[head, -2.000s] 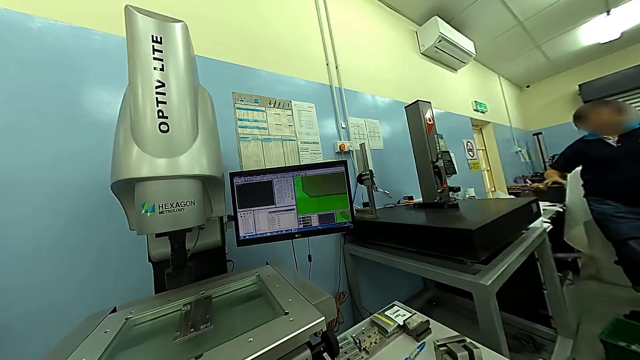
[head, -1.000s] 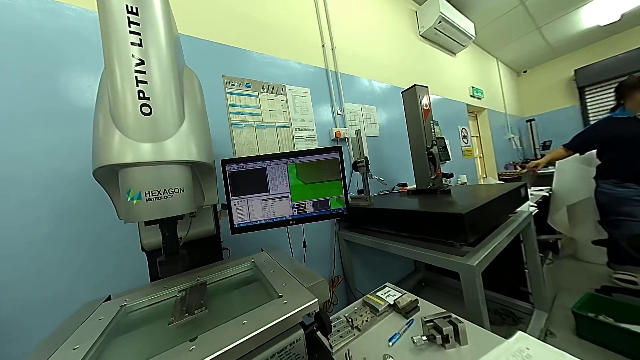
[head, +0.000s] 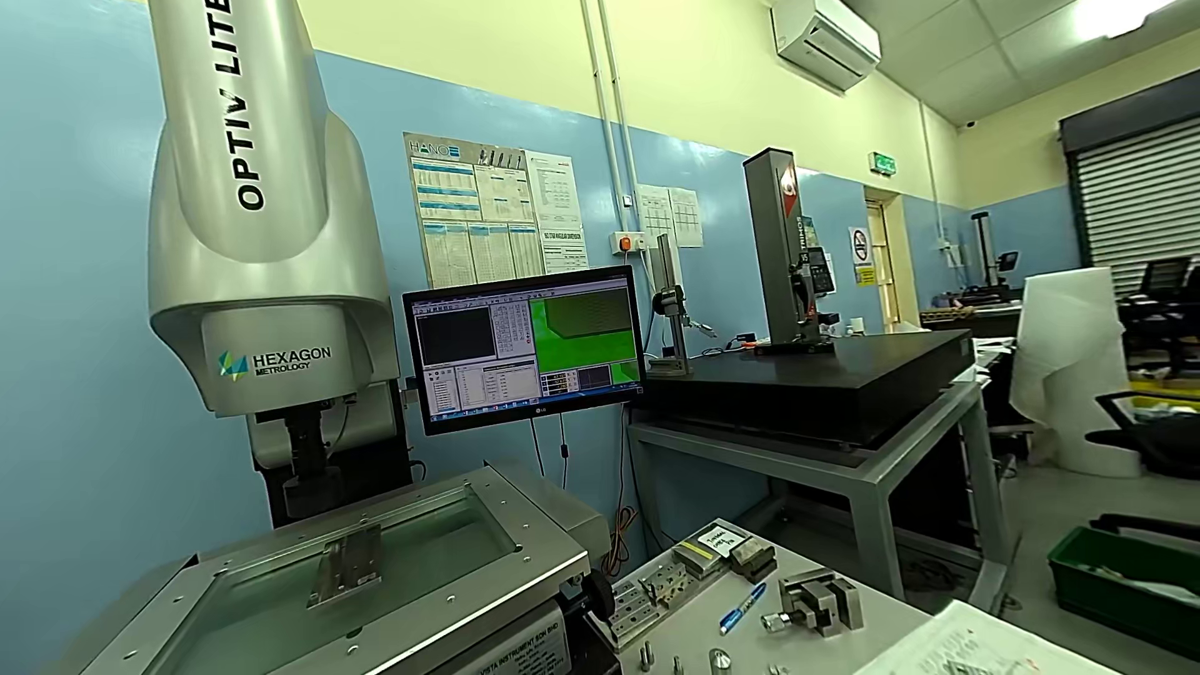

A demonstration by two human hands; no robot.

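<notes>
Neither my left hand nor my right hand is in view. A Hexagon Optiv Lite vision measuring machine (head: 272, 216) stands at the left. Under its lens, a flat metal part (head: 347, 564) lies on the glass stage (head: 441, 539). Behind the stage, a monitor (head: 525, 347) shows a green magnified edge and software windows. On the side table to the right are a small metal vise (head: 814, 602), a blue pen (head: 742, 607), a tray of fixture pieces (head: 656, 592) and several small metal pins.
A black granite surface plate (head: 806, 375) on a grey steel stand carries a tall height gauge (head: 783, 253). Papers (head: 975, 647) lie at the side table's near right corner. A green bin (head: 1125, 591) sits on the floor at the right, with a white foam roll (head: 1073, 375) behind it.
The person in dark clothing seen at the right edge in both earlier frames is no longer in view.
</notes>
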